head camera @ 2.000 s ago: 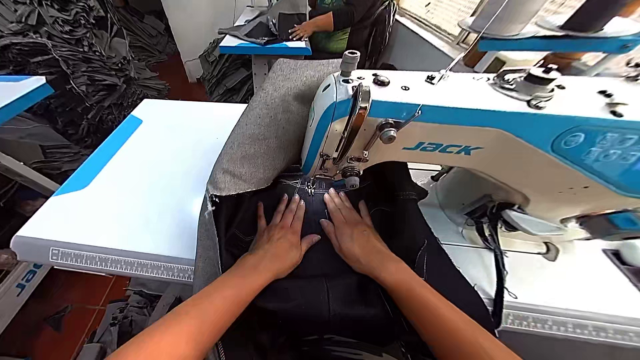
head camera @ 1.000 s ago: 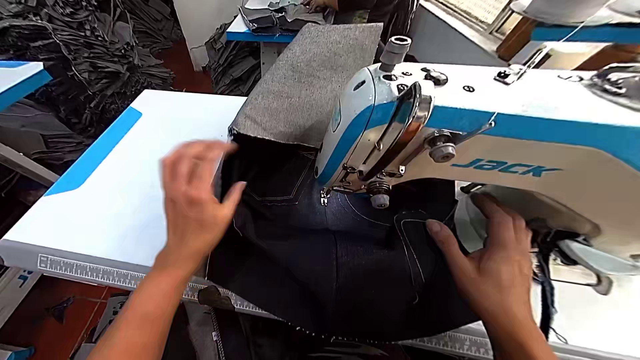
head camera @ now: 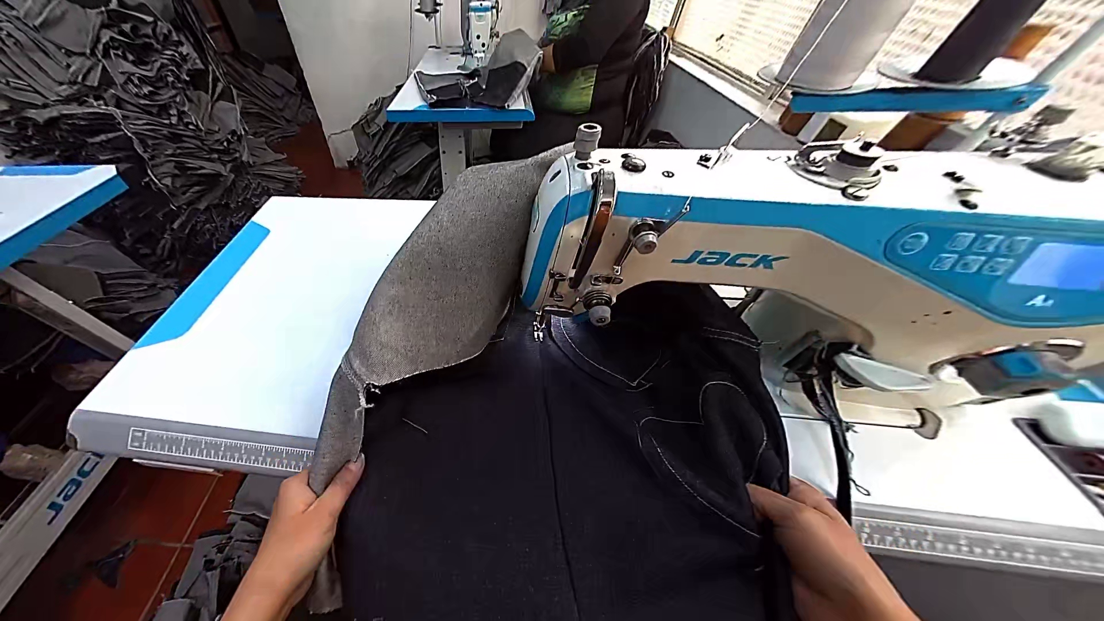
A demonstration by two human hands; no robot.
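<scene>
A dark denim garment (head camera: 466, 483) with pale topstitching lies under the presser foot (head camera: 539, 328) of a Jack sewing machine (head camera: 733, 224) and hangs over the table's front edge. Its grey underside (head camera: 448, 259) is folded up left of the machine head. My left hand (head camera: 306, 526) pinches the grey edge of the cloth at the lower left. On the lower right, my right hand (head camera: 811, 535) grips the other edge of the garment, its fingers partly hidden. The cloth spreads between both hands, with a seam running from the presser foot toward me.
The white sewing table (head camera: 250, 328) has a printed ruler (head camera: 220, 448) along its front. Thread cones (head camera: 841, 43) stand on a rack behind the machine. Heaps of grey cloth (head camera: 129, 121) lie at the back left. Another person (head camera: 595, 69) is at a second sewing table (head camera: 457, 112).
Both hands were flat beside the presser foot, then apart, the left one raised. Now both hold the garment's edges near the front, and the cloth reaches further down toward me.
</scene>
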